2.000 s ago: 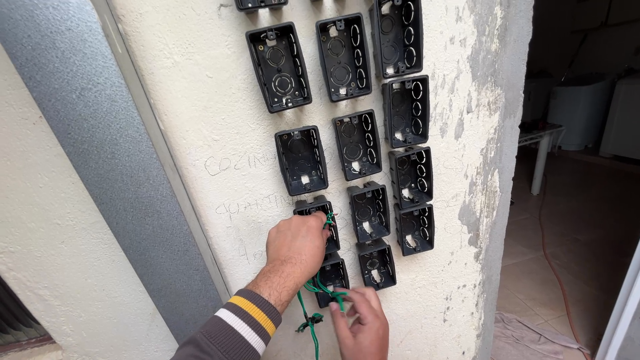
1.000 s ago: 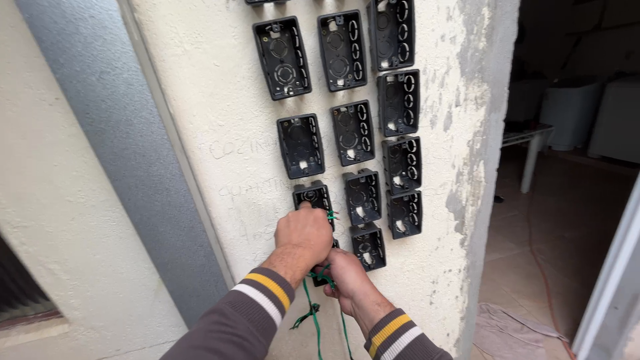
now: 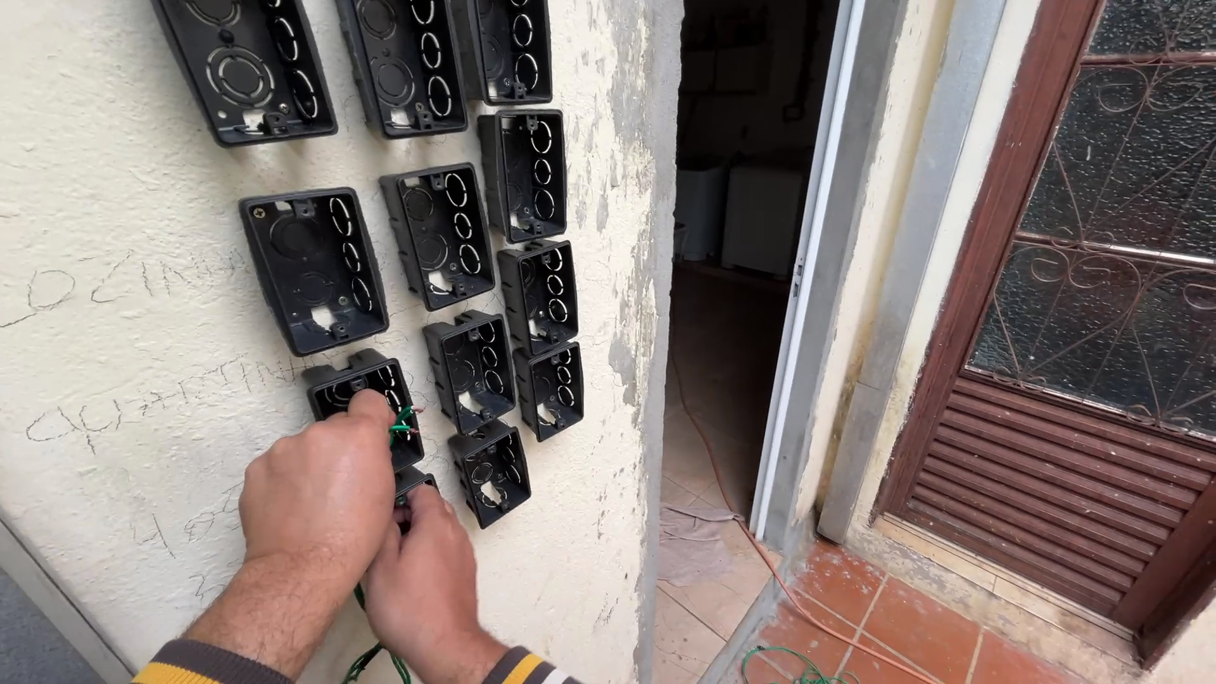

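My left hand (image 3: 318, 499) reaches into a black plastic electrical box (image 3: 366, 370) on the wall, its index finger inside. Short green wire ends (image 3: 403, 423) with bare copper tips stick up in that box beside the finger. Just below, my right hand (image 3: 427, 579) has its fingertips at the lowest box (image 3: 415, 478) of the same column, which the hands mostly hide. Green wire (image 3: 375, 660) hangs beneath the hands. Whether either hand grips a wire is hidden.
More black electrical boxes (image 3: 318, 271) are fixed in columns on the rough cream wall (image 3: 123, 190), which bears handwriting. At right are an open doorway (image 3: 736, 285), an orange cord (image 3: 779, 575), a coil of green wire (image 3: 793, 670) on tiles, and a brown metal door (image 3: 1064, 475).
My right hand has moved up from the hanging green wires to the lowest box. My left hand stays at the box above. The view has swung right and closer.
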